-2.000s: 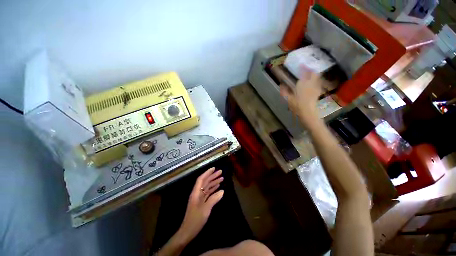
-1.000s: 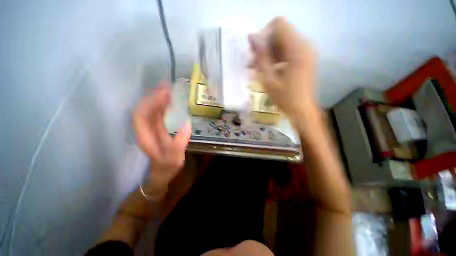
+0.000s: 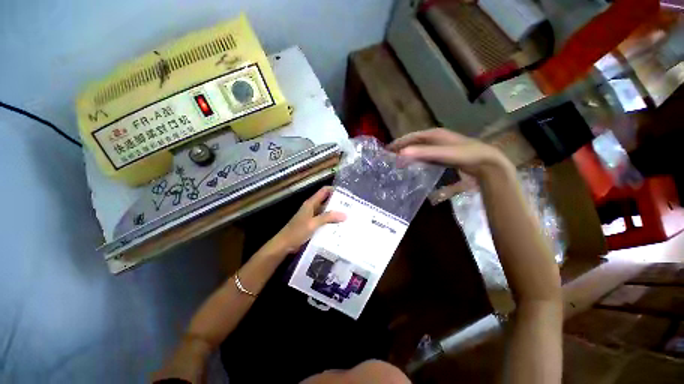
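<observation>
A white product box [image 3: 349, 251] with dark pictures near its lower end is tilted over my lap. Clear film [image 3: 386, 176] extends loosely from its upper end. My left hand [image 3: 311, 223] grips the box's upper left side, thumb on the face. My right hand [image 3: 446, 150] is at the film's upper right edge, fingers extended along it; its fingertips touch the film, but whether they pinch it is hard to tell. The cream-yellow heat sealer [image 3: 180, 97] stands left of the box, its red switch lit, with the sealing bar [image 3: 225, 202] along its front.
The shrink machine [image 3: 409, 41] with a ribbed reddish-brown bed stands at upper right, a white box [image 3: 514, 19] on it. A brown carton [image 3: 574, 217] with crumpled clear film [image 3: 517, 225] is at right. A black item [image 3: 555, 131] and a red stool [image 3: 645, 214] lie beyond.
The white box seen upright over the sealer a second ago is now lower, above my lap, face visible. My left hand has closed on it; my right hand has moved to the film end.
</observation>
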